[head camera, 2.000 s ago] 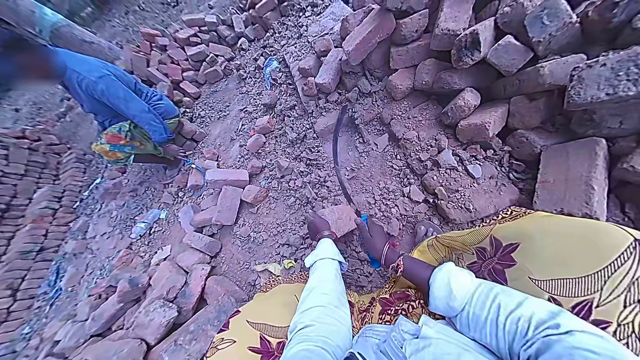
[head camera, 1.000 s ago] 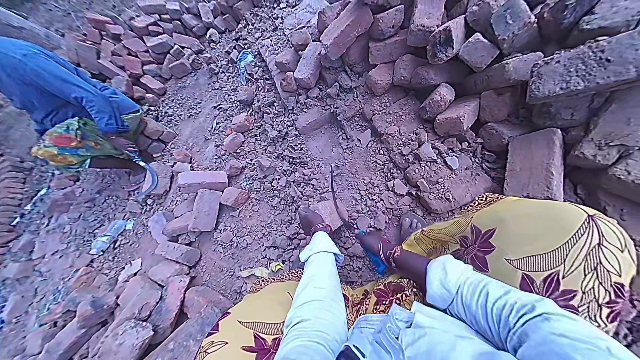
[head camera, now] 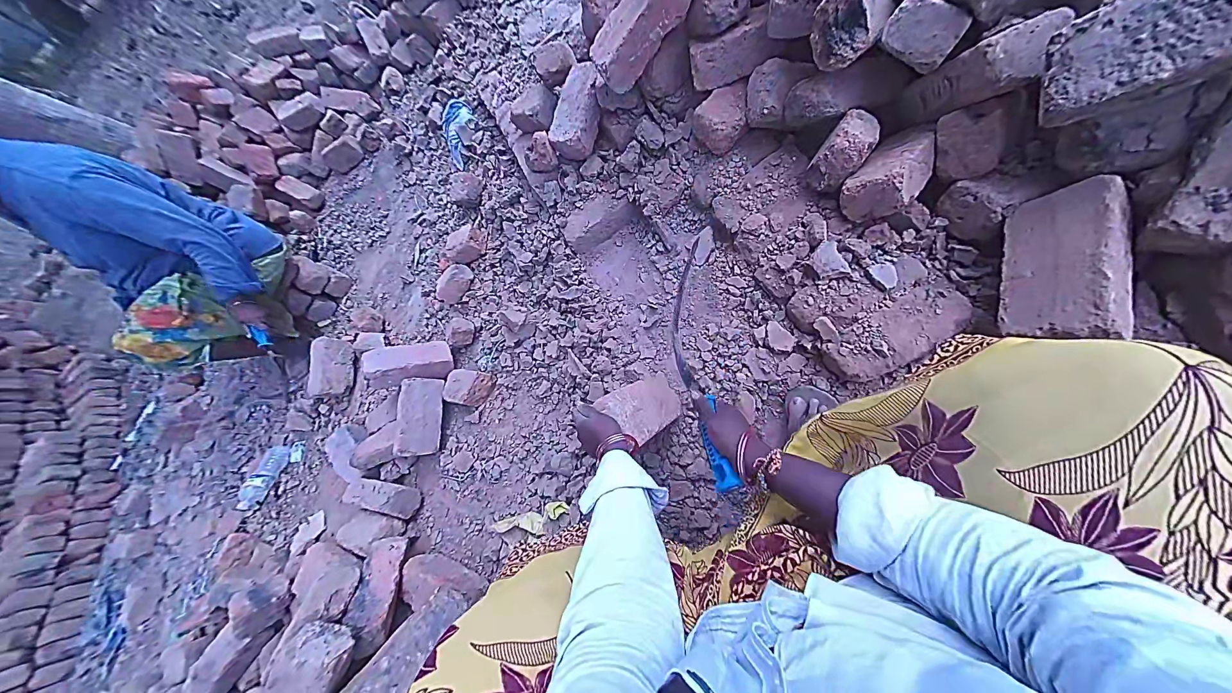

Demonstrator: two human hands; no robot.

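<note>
My left hand grips the left end of a reddish brick lying low over the rubble ground. Just right of that brick, my right hand is closed around the blue handle of a sickle. Its thin, dark, curved blade points away from me, over the broken earth. The handle's butt shows below my wrist. Both wrists carry bangles, and light sleeves are rolled above them. My left fingertips are partly hidden by shadow.
Stacked rough bricks rise at the upper right. Loose bricks and a plastic bottle lie on the left. At far left a person in a blue top bends with a blue-handled tool. A brick heap stands behind.
The sickle blade has shifted its angle between the frames while my right hand kept hold of the handle. My left hand remains at the brick. The view has swung somewhat.
</note>
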